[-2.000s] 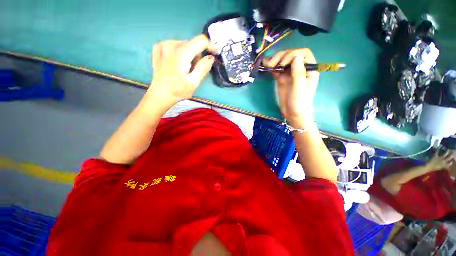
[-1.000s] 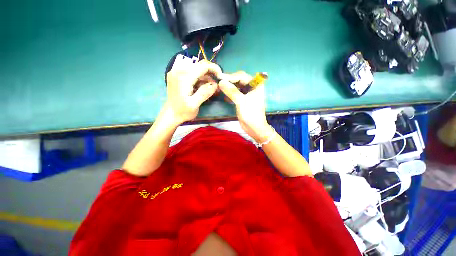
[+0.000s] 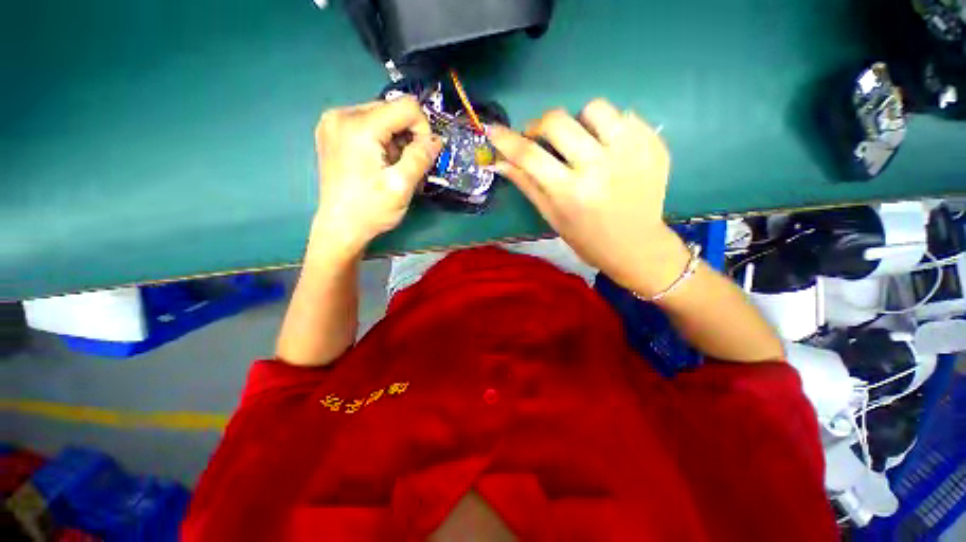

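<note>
The camera module [image 3: 462, 175] lies on the green mat with its board face up. An orange wire [image 3: 464, 97] and other thin wires run from it to the black open end of the camera housing [image 3: 466, 23] above. My left hand [image 3: 371, 175] has thumb and forefinger pinched at the board's left edge. My right hand [image 3: 598, 185] has its fingertips at the board's right side. A yellow end [image 3: 485, 155] shows on the board at these fingertips, and a thin tip shows behind the hand; the rest of this tool is hidden.
A spare camera module [image 3: 879, 119] stands on the mat at the right, with more at the upper right corner. Below the bench edge at right, a blue crate [image 3: 932, 482] holds white-and-black housings [image 3: 884, 238]. A white object [image 3: 87, 315] sits on blue below the edge at left.
Since one second ago, my hands have moved apart and uncovered the board. The yellow end was right of my right hand and now shows at its fingertips. The view has shifted.
</note>
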